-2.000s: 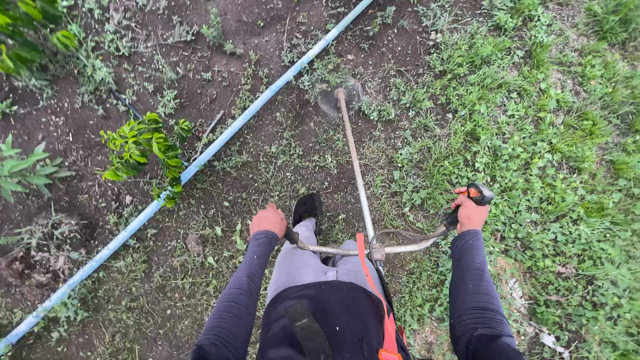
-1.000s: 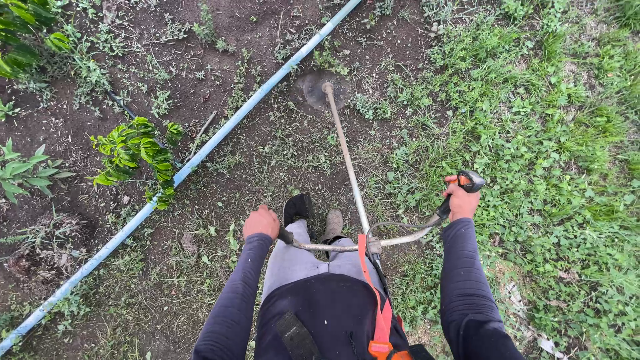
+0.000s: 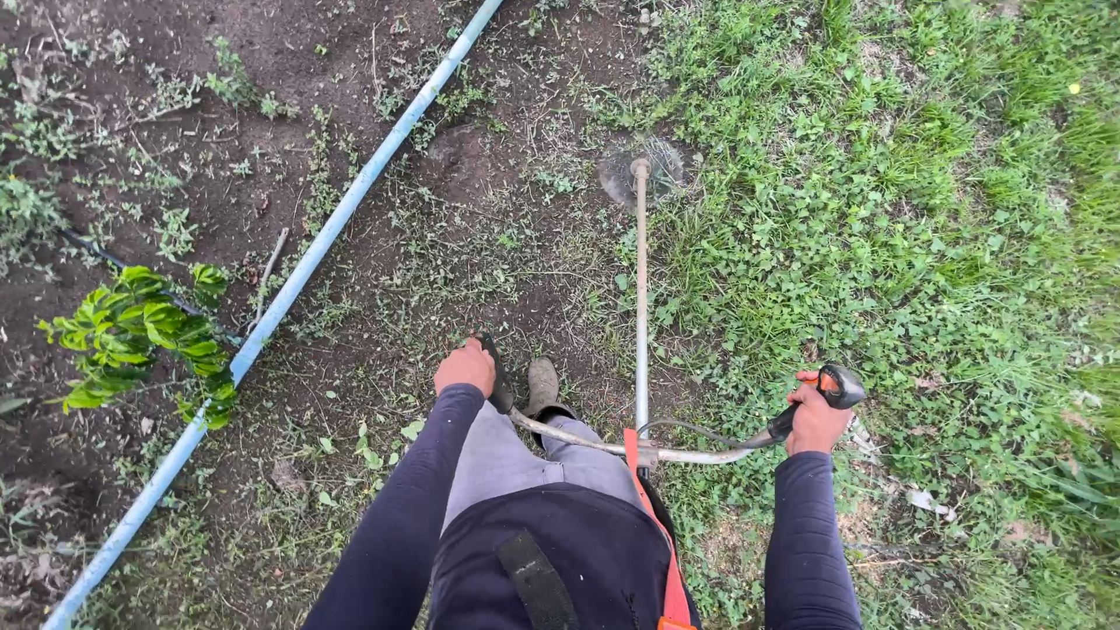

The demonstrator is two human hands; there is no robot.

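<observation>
A brush cutter's long metal shaft (image 3: pixel 641 297) runs forward from its curved handlebar (image 3: pixel 700 456). At its far end the round cutting head (image 3: pixel 641 171) looks blurred, over the border between bare soil and green weeds. My left hand (image 3: pixel 465 367) is closed around the black left grip, above my thigh. Around the right grip, which has a black and orange throttle control (image 3: pixel 837 386), my right hand (image 3: pixel 815 420) is closed. An orange harness strap (image 3: pixel 652 516) passes down beside my body near the shaft. The engine is out of sight.
A pale blue pipe (image 3: pixel 350 206) crosses the soil diagonally on the left. A leafy young plant (image 3: pixel 144 337) leans over it, near a dry stick (image 3: pixel 269 278). Low weeds and grass (image 3: pixel 875 227) cover the ground on the right. My boot (image 3: pixel 542 385) stands behind the handlebar.
The cutting head has swung from the soil near the pipe rightward to the edge of the weeds. The handlebar has turned with it, my left hand moving forward. Both hands keep their grips.
</observation>
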